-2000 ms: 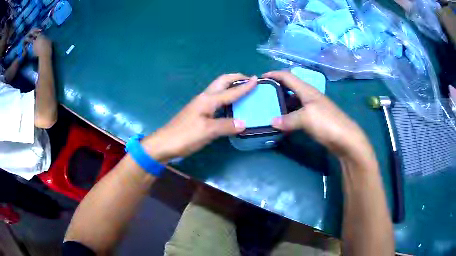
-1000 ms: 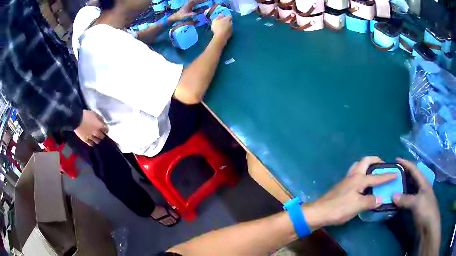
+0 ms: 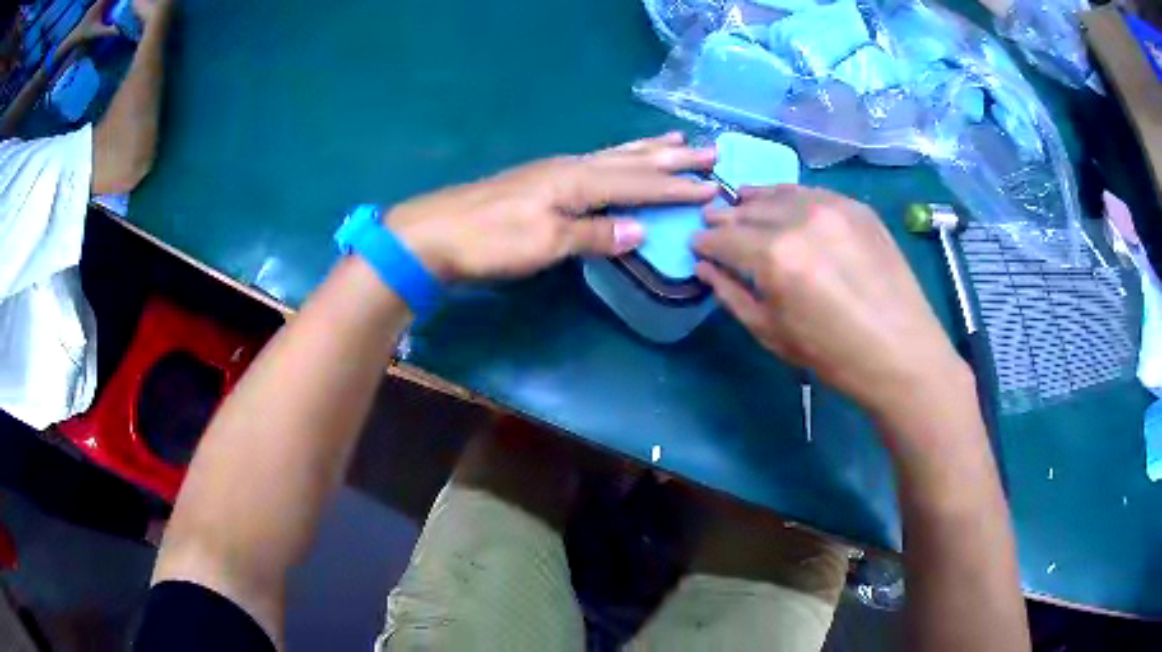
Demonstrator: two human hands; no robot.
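A light-blue product body (image 3: 656, 315) with a dark rim sits tilted in view on the green bench. A light-blue panel (image 3: 668, 240) lies in its rimmed face. My left hand (image 3: 542, 217), above a blue wristband, lies over the body's far left part, its fingers stretched across the top and its thumb on the panel. My right hand (image 3: 816, 274) is at the body's right side, with curled fingertips on the panel and rim. The hands hide much of the rim. A loose light-blue panel (image 3: 757, 159) lies just behind.
A clear plastic bag (image 3: 835, 77) of blue panels lies at the back. On the right are a small hammer (image 3: 956, 274) and a grey gridded sheet (image 3: 1051, 312). A thin pale-tipped tool (image 3: 807, 410) lies near the front edge. Another person's arm (image 3: 128, 121) and a red stool (image 3: 140, 395) are left.
The view has swung back from the neighbouring worker to the bench. The body is now turned at an angle. My left hand has spread across its top, and my right fingers have moved onto the panel.
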